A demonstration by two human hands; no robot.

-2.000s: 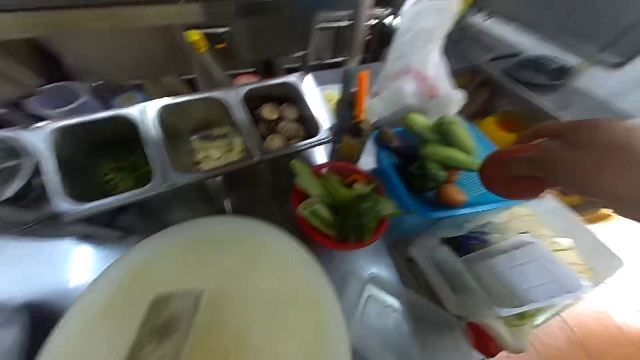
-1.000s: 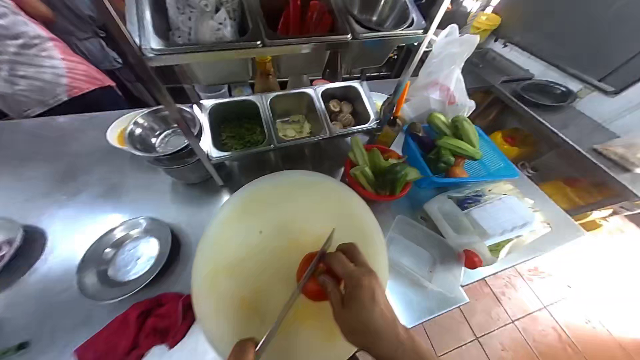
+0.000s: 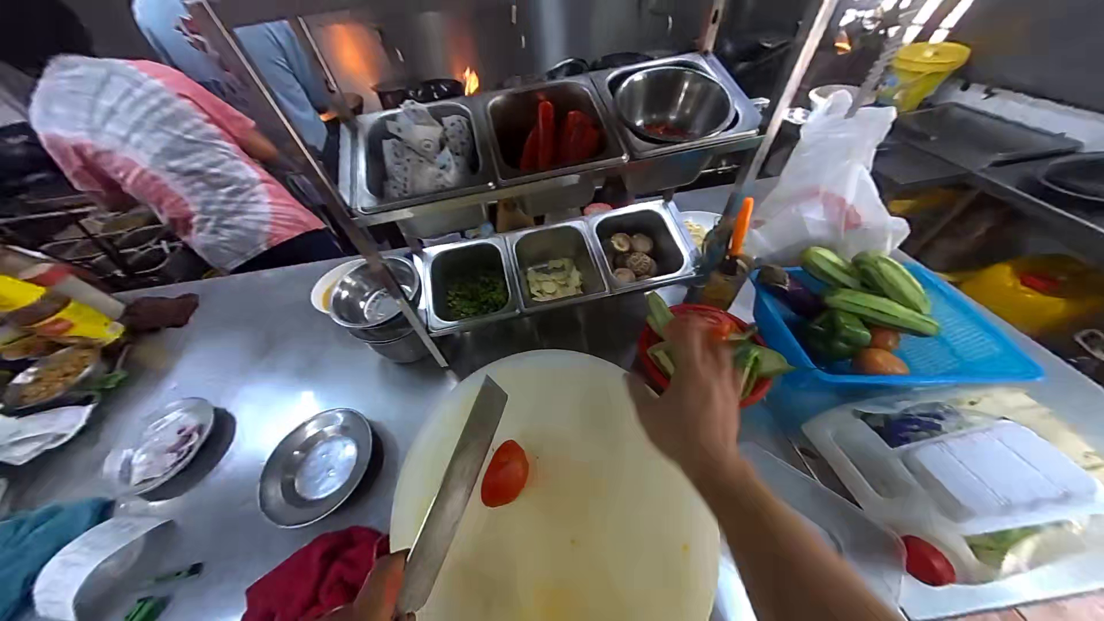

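Observation:
My left hand (image 3: 375,595), partly cut off at the lower edge, grips the handle of a cleaver-like kitchen knife (image 3: 457,483). Its blade lies slanted over the round white cutting board (image 3: 604,517). Just right of the blade, a red tomato piece (image 3: 504,473) rests on the board. My right hand (image 3: 690,388) is over the red basket (image 3: 653,366), thumb spread from the blurred fingers. Beside those fingertips a red tomato piece (image 3: 721,325) lies among green vegetable pieces (image 3: 759,360) in the basket; whether the fingers touch it is hard to tell.
A blue basket (image 3: 983,349) of vegetables and clear plastic containers (image 3: 1000,474) stand at right. Metal pans of ingredients (image 3: 556,272) line the back under a raised rack (image 3: 561,185). A metal plate (image 3: 316,467) and red cloth (image 3: 319,573) lie left. Another person (image 3: 172,155) bends at upper left.
My right hand has moved from the tomato on the board to the red basket. The tomato under the knife is now a cut piece on the board, and a red piece shows in the basket.

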